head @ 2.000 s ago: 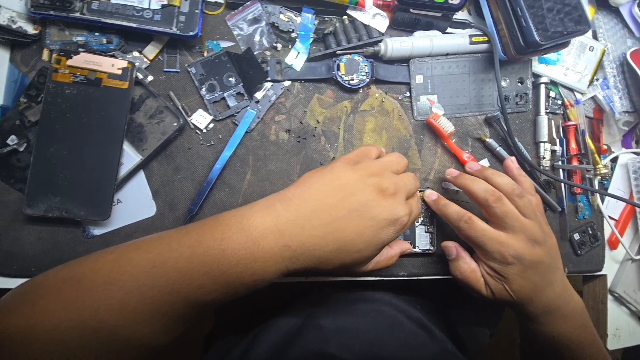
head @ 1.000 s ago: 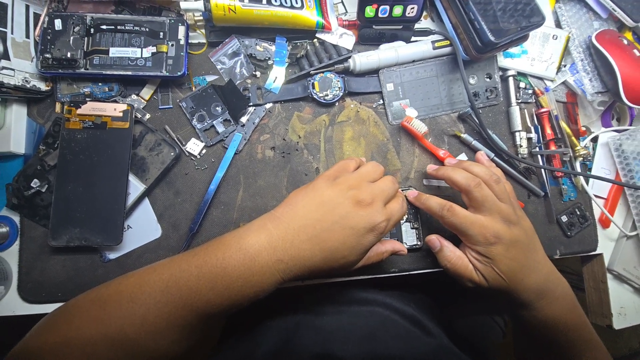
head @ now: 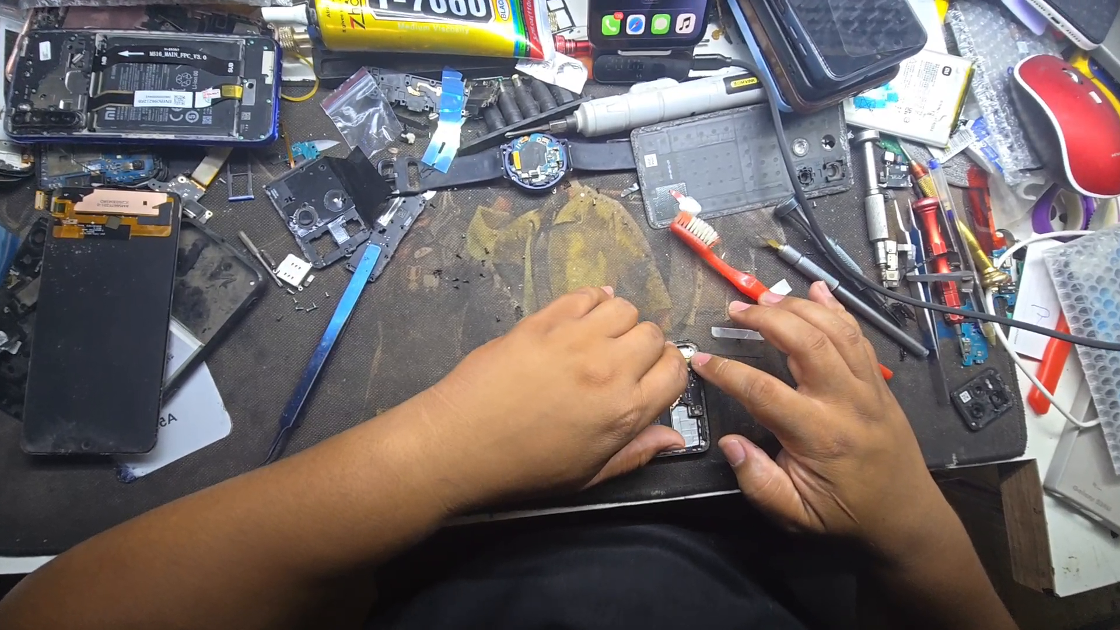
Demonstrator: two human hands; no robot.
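Near the front edge of a dark work mat [head: 420,350] lies an opened smartphone [head: 691,420], with its inner parts showing at its right side. My left hand [head: 577,394] is curled over the phone and hides most of it; its thumb lies low against the phone, and whether its fingers pinch something cannot be seen. My right hand [head: 805,420] is spread, its index fingertip touching the phone's upper right corner and its thumb apart from the frame. A red toothbrush [head: 722,267] lies partly under my right fingers. Beside them is a small clear strip [head: 737,333].
Blue tweezers [head: 328,346] and a phone screen [head: 96,332] lie left. Behind are an opened watch [head: 535,163], a grey back cover [head: 739,162] and a pen-shaped electric tool [head: 665,107]. A black cable [head: 857,276] crosses the right side, near screwdrivers [head: 938,241] and a camera cover [head: 982,399].
The view has shifted, showing more of the back of the bench. Both hands stay at the phone, with the right index fingertip still at its upper corner.
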